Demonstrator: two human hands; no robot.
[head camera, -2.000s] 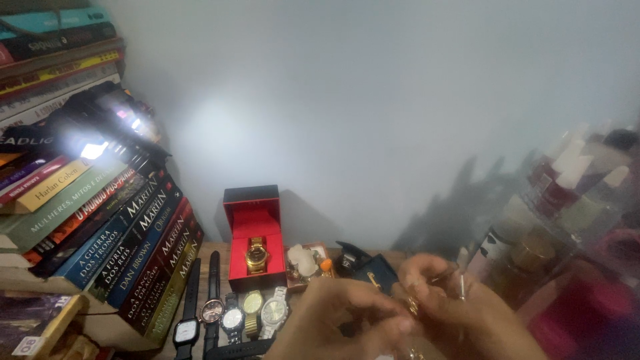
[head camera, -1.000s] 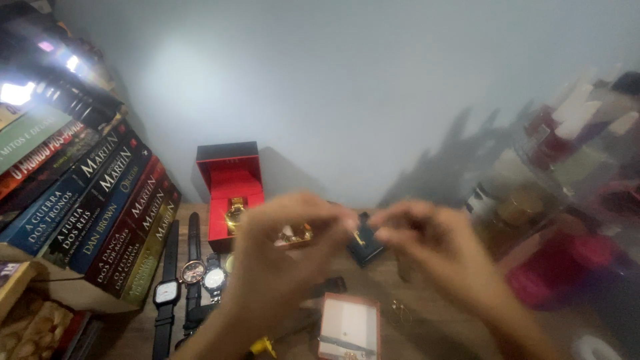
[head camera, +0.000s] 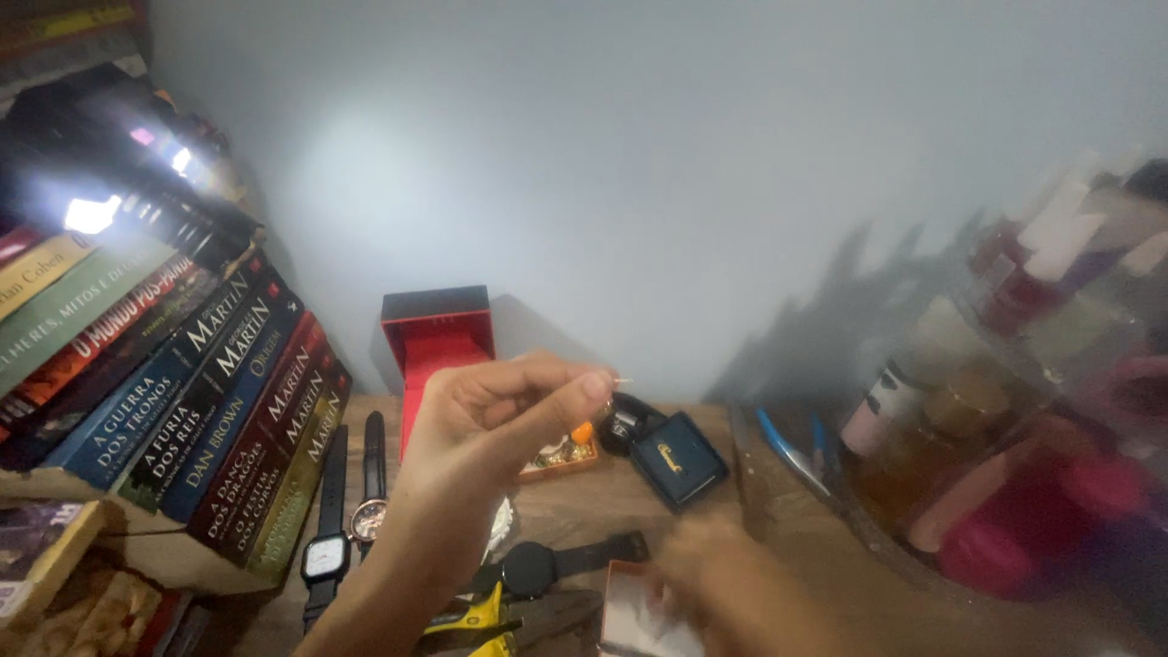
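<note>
My left hand (head camera: 520, 411) is raised over the desk, thumb and forefinger pinching a tiny, thin, shiny piece (head camera: 623, 380), perhaps jewelry. My right hand (head camera: 703, 566) is motion-blurred, low beside a small white-lined box with an orange rim (head camera: 630, 607); its fingers cannot be made out. Behind my left hand stands an open black watch box with red lining (head camera: 447, 333). A dark blue jewelry box (head camera: 680, 459) with a small gold piece lies right of it, near an orange-rimmed box of trinkets (head camera: 584, 456). Several watches lie left, including a square-faced one (head camera: 325, 555) and a round-faced one (head camera: 370, 520).
Stacked books (head camera: 228, 401) with bright lights on top rise at the left. A clear organizer (head camera: 958, 401) with pink items stands at the right. A black round watch (head camera: 529, 569) and a yellow-strapped item (head camera: 470, 616) lie in front, on the wooden desk (head camera: 776, 547). A wall stands behind.
My hands were close together one second ago; now they are apart, my right hand lower, near the white-lined box.
</note>
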